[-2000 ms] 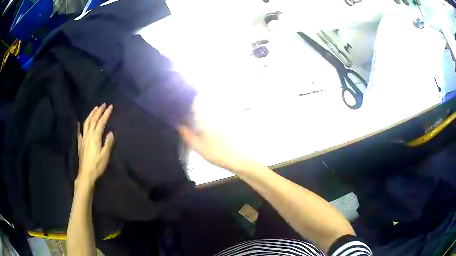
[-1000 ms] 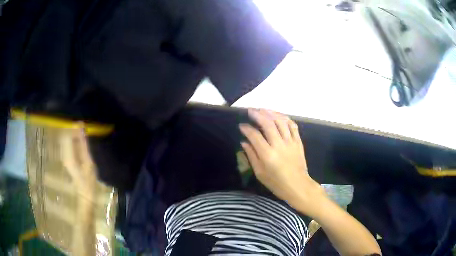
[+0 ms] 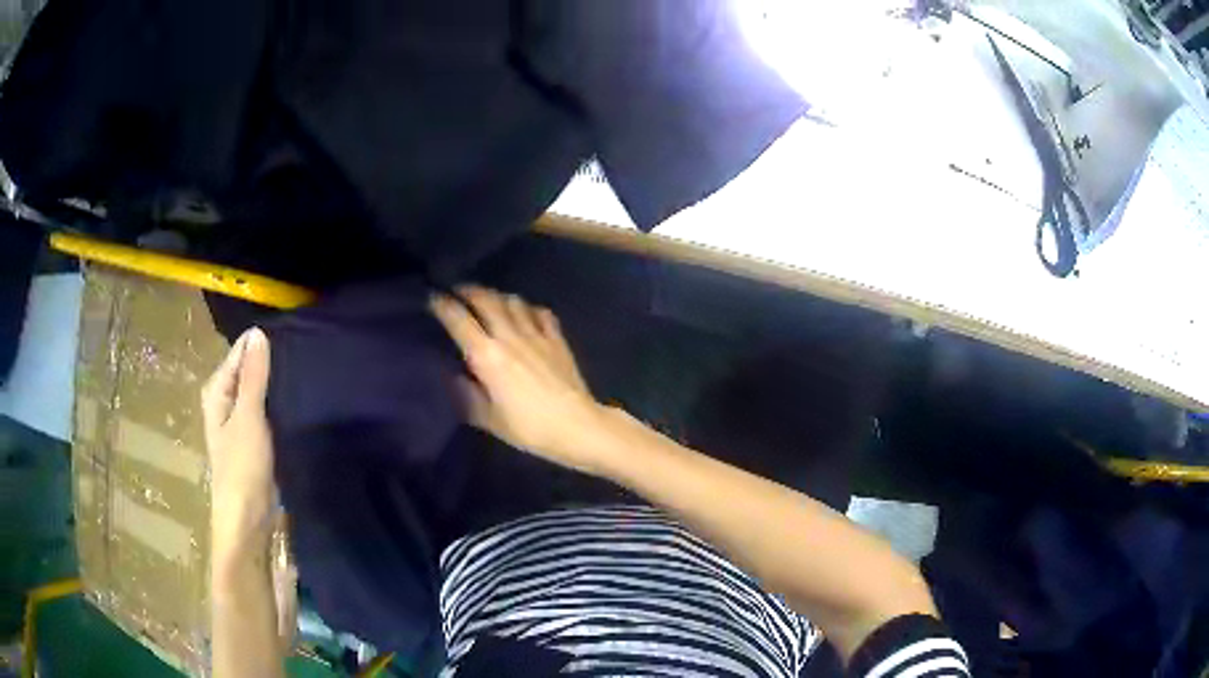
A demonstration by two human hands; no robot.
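Observation:
A dark navy garment piece [image 3: 385, 133] covers the left of the white table and hangs over its front edge. A dark cloth part [image 3: 351, 378] hangs below the edge, between my hands. My left hand [image 3: 241, 391] pinches its left edge near the cardboard box. My right hand [image 3: 520, 371] lies at the right side of this cloth, fingers partly spread and slightly blurred; whether it grips the cloth cannot be told. Black-handled shears [image 3: 1057, 199] lie on the table at the right.
A yellow rail [image 3: 186, 270] runs below the table edge at left, another [image 3: 1156, 470] at right. A brown taped cardboard box [image 3: 139, 450] stands at lower left. The wooden table edge [image 3: 796, 291] crosses the view. Lamp glare whitens the tabletop at upper centre.
The right hand has moved left from the table edge to the hanging cloth. The left hand, earlier blurred over the box, now holds cloth. Dark cloth now hangs between the hands.

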